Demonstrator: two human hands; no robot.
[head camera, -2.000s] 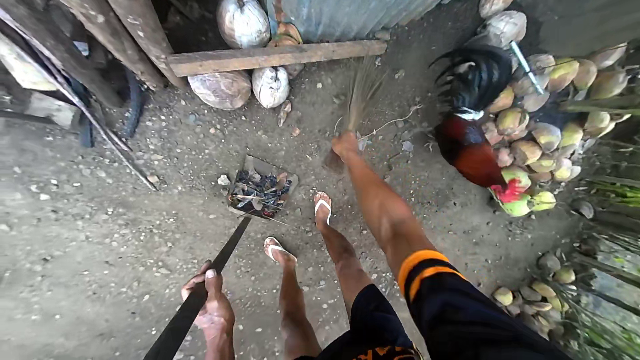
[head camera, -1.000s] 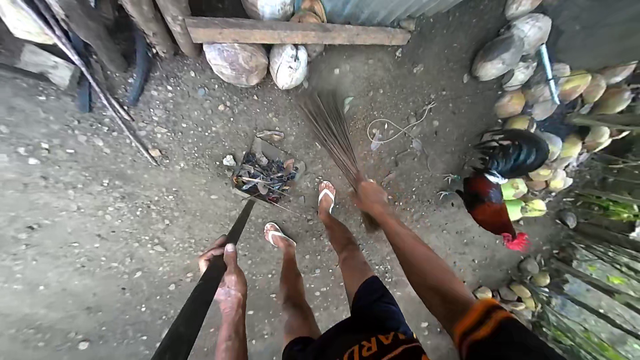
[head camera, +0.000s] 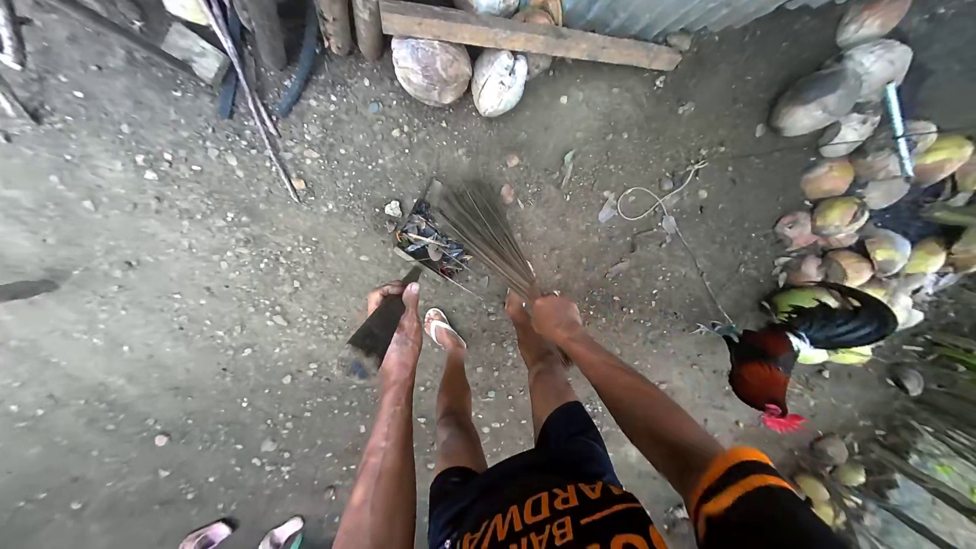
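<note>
My left hand (head camera: 396, 316) is closed around the long dark handle (head camera: 379, 328) of a dustpan, low at the centre left. The dustpan (head camera: 431, 192) lies on the ground beyond it, holding a heap of mixed litter (head camera: 433, 242). A stick broom (head camera: 492, 240) made of thin ribs is gripped near its base by my right hand (head camera: 557, 316). Its spread bristles reach up and left, over or against the right side of the pan; whether they touch it I cannot tell. My feet in white flip-flops (head camera: 444, 328) stand just below, the right one partly hidden by the broom.
A rooster (head camera: 766, 366) stands at right, beside a cord (head camera: 698, 267) on the ground. Behind it lies a pile of coconut husks (head camera: 839, 217). A wooden beam (head camera: 526, 36) with coconuts (head camera: 431, 70) is at the top, sticks (head camera: 252, 99) at upper left, and a pair of slippers (head camera: 282, 534) at the bottom left.
The broom in my right hand has moved left to the dustpan from the ground right of it. My left hand now grips the handle closer to the pan. The rooster has moved off the pile's upper part.
</note>
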